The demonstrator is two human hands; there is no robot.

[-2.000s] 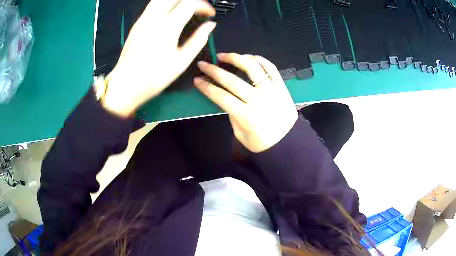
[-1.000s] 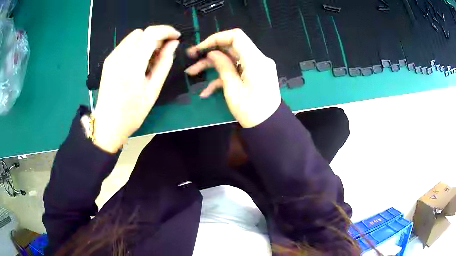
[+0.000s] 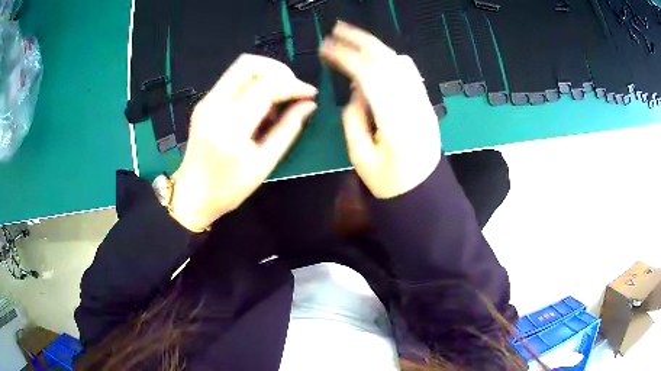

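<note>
Black flat ribbon cables (image 3: 225, 36) lie side by side on the green bench mat (image 3: 80, 109). Dark grey cable-end connectors (image 3: 497, 98) form a stepped row near the table's front edge; one more connector (image 3: 166, 143) shows at the left. My left hand (image 3: 250, 134) is over the near cable ends, thumb and fingertips close together; whether it holds a small piece cannot be told. My right hand (image 3: 388, 116) is just right of it, slightly blurred, fingers raised and apart from the thumb, with nothing visible in it. The hands do not touch.
Loose slim black clips (image 3: 487, 6) lie on the cables. A crinkled clear plastic bag (image 3: 16, 90) is at the far left. A blue bin (image 3: 554, 326) and an open cardboard box (image 3: 629, 304) stand on the floor at lower right. My legs are under the table edge.
My left hand has moved right and a little toward me, uncovering connectors and clips at the left. My right hand has moved right and its fingers have spread from the thumb.
</note>
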